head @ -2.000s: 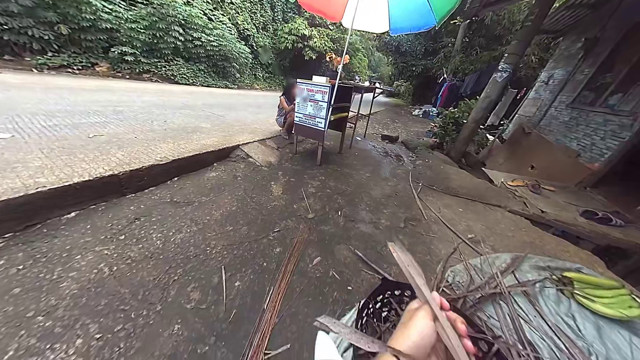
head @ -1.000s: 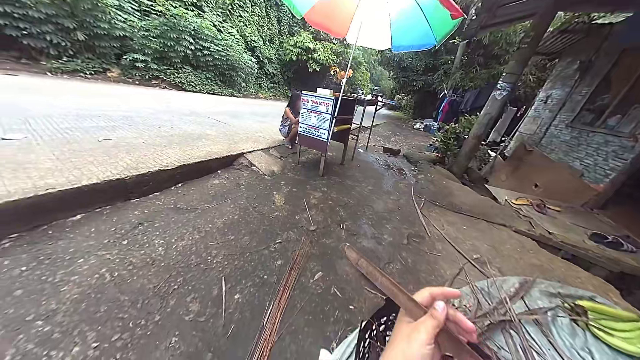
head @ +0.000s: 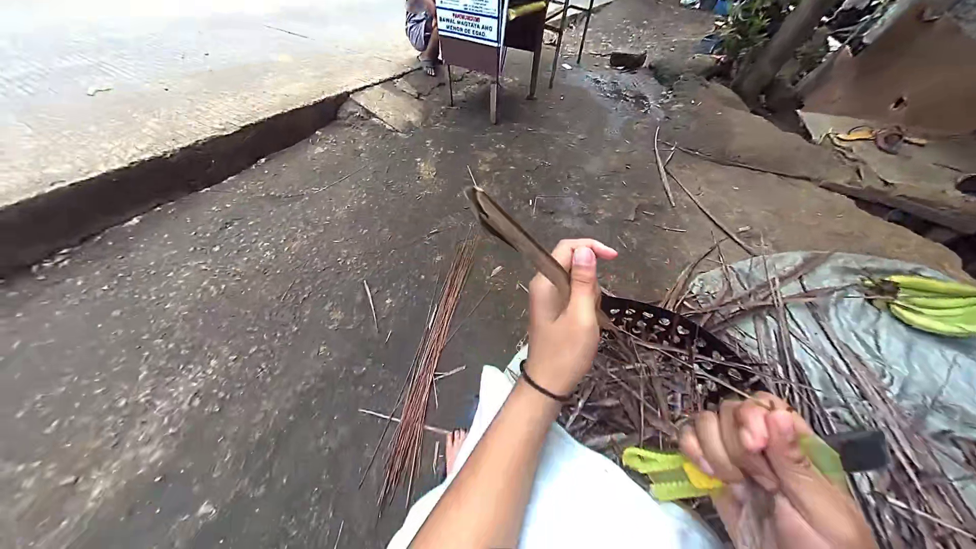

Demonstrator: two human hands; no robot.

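My left hand [head: 568,320], with a dark band at the wrist, is closed around a dry brown leaf strip [head: 518,240] that points up and away to the left. Low on the right, my right hand [head: 770,457] grips a yellow-green tool with a dark end [head: 858,451]; its blade is not plain to see, and a thin strand runs by the fingers. Between and behind the hands, a black perforated plastic basket [head: 671,328] holds dry leaf scraps [head: 633,389]. A bundle of thin reddish-brown leaf midribs [head: 431,374] lies on the ground left of my left hand.
Green bananas [head: 934,305] and dry strips lie on a grey-green sheet [head: 770,267] at the right. A signboard stand [head: 470,46] bearing writing stands ahead, with a crouching person [head: 422,30] beside it. The raised road edge [head: 191,164] runs along the left.
The view has tilted down. My right hand with the yellow-green tool has come into view. My left hand still holds a leaf strip, its fingers now wrapped around it.
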